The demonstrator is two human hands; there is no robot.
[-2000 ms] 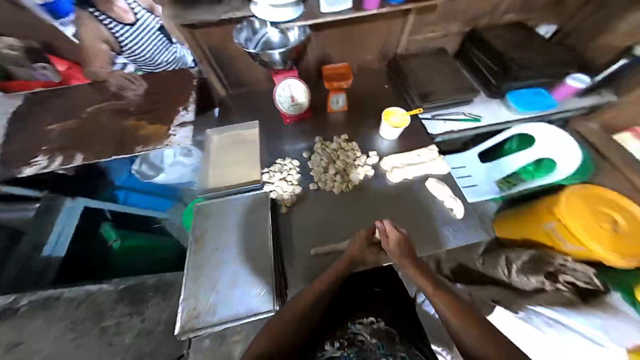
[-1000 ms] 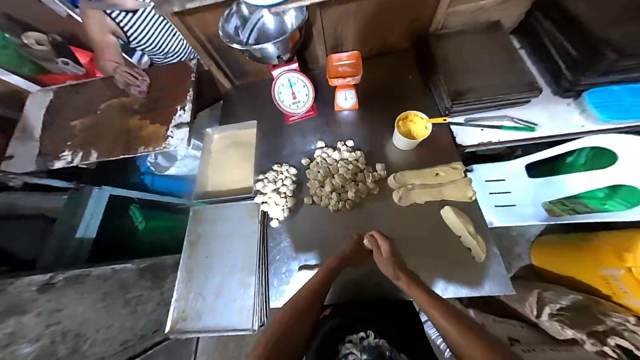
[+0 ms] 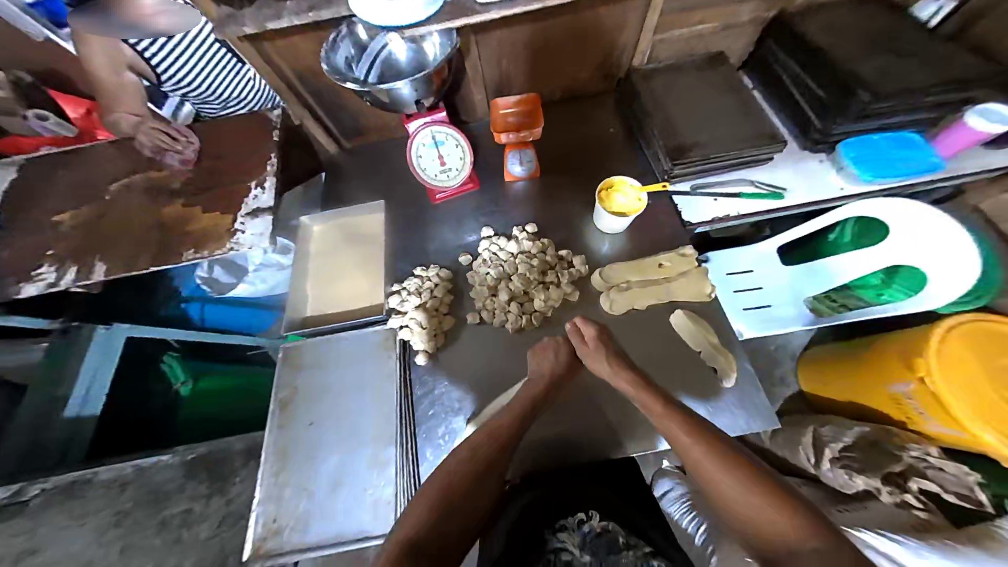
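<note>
My left hand [image 3: 551, 360] and my right hand [image 3: 596, 346] touch each other over the metal tabletop [image 3: 583, 425], fingers curled. What lies inside them is hidden. A strip of dough [image 3: 494, 408] runs on the table from beneath my left forearm. Just beyond my hands sits a heap of small dough pieces [image 3: 524, 276], with a smaller, paler heap [image 3: 423, 309] to its left. Two long flattened dough strips [image 3: 657, 279] lie side by side at the right, and a shorter dough piece [image 3: 705, 346] is nearer me.
Stacked metal trays [image 3: 331, 449] and a shallow tray [image 3: 342, 264] line the left. A red dial scale [image 3: 441, 153], a small orange scale [image 3: 521, 160] and a tub of yellow spread [image 3: 618, 206] stand at the back. A white plastic chair [image 3: 748, 287] abuts the right. A co-worker's hand [image 3: 167, 142] rests on a brown board [image 3: 134, 197].
My hands have stayed together. The dough strip at my left forearm shows longer than one second ago. The view has shifted somewhat.
</note>
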